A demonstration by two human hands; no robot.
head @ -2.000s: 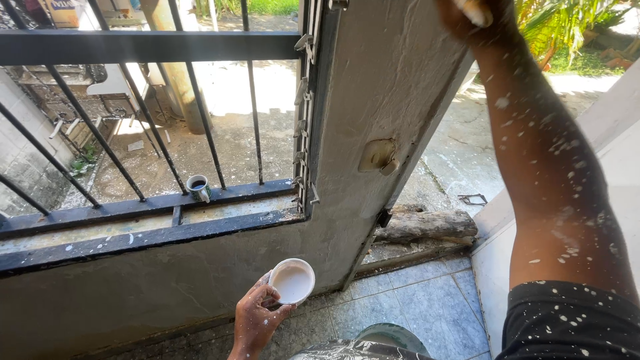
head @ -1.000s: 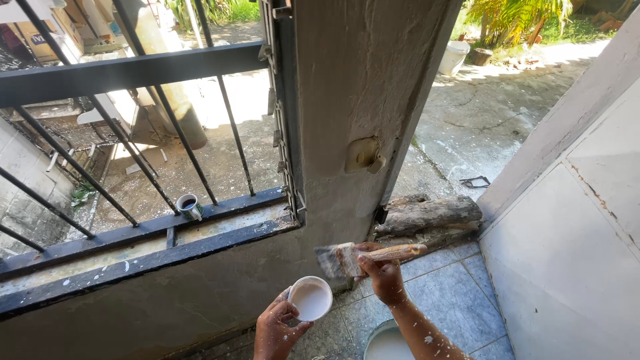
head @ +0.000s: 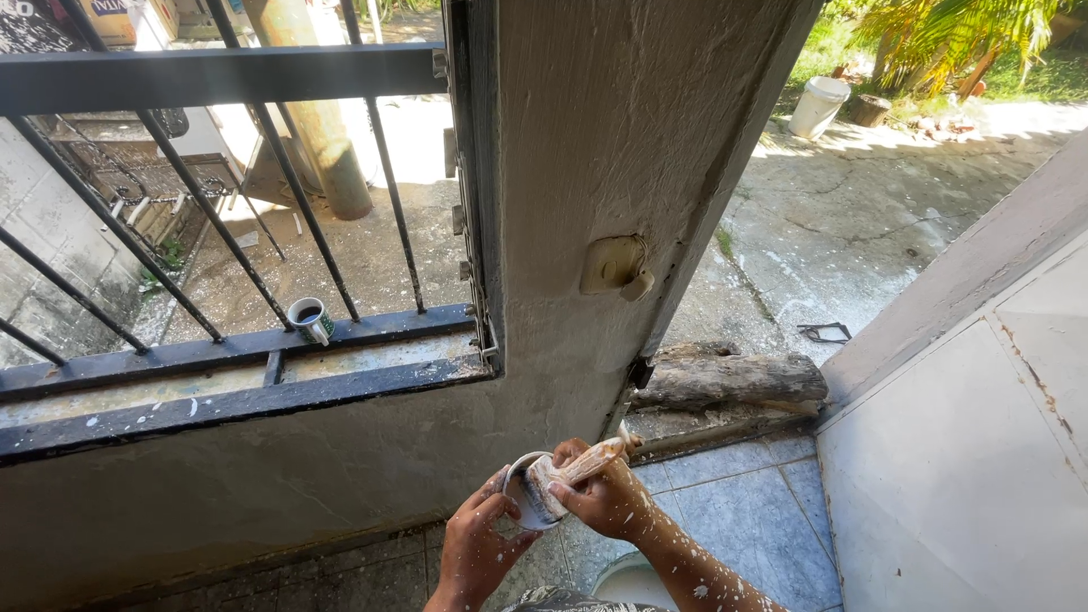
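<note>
My left hand [head: 483, 537] holds a small round white cup [head: 529, 500] of white paint at the bottom centre, fingers around its side. In my right hand [head: 602, 497] is a paintbrush [head: 580, 469] with a paint-smeared wooden handle, its bristles down inside the cup at the inner wall. White paint spatters cover the right forearm. Above the hands stands a grey painted wall section [head: 586, 170] with an electrical fitting [head: 614, 265] on it. Below and partly behind the right forearm shows a bucket [head: 633, 582] with pale contents.
Black window bars [head: 212, 75] fill the left, and a mug [head: 311, 320] of dark liquid stands on the sill. Weathered logs [head: 727, 381] lie across the doorway beside blue-grey floor tiles [head: 748, 501]. A white door panel [head: 960, 459] rises at right. Outside stands a white bucket [head: 818, 108].
My right hand has come down from high on the wall with the brush, whose bristles are now in the cup. The left hand still holds the cup.
</note>
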